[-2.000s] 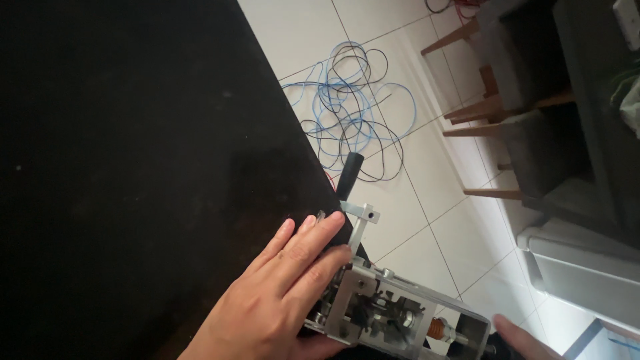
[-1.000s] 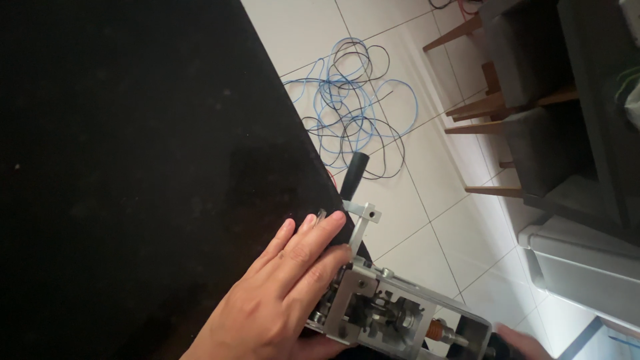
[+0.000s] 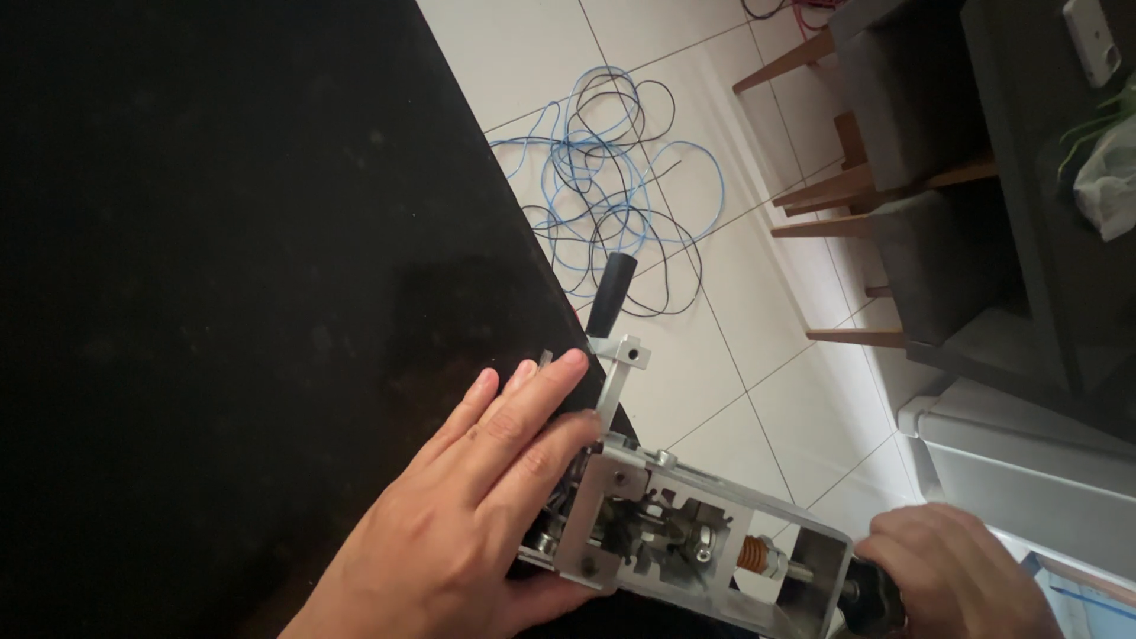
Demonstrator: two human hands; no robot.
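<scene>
A metal-framed hand-crank machine (image 3: 683, 532) with an orange spring (image 3: 754, 555) inside stands at the table's edge, low in the view. My left hand (image 3: 470, 488) rests over its left end, fingers stretched and close together, the thumb below the frame. Beyond those fingertips a metal crank arm (image 3: 614, 390) rises to a black handle (image 3: 612, 295). At the machine's right end my right hand (image 3: 958, 568) has curled fingers round a black knob (image 3: 870, 595).
The black tabletop (image 3: 222, 222) fills the left side. Tangled blue and black wires (image 3: 612, 169) lie on the tiled floor. Wooden-legged chairs (image 3: 941, 266) stand right, beside a dark table (image 3: 1029, 177) bearing a phone (image 3: 1092, 40) and a plastic bag (image 3: 1109, 182). A white bin-like object (image 3: 1021, 453) is below.
My right hand has come further into view and its fingers have curled round the black knob. My left hand has stayed in place on the machine.
</scene>
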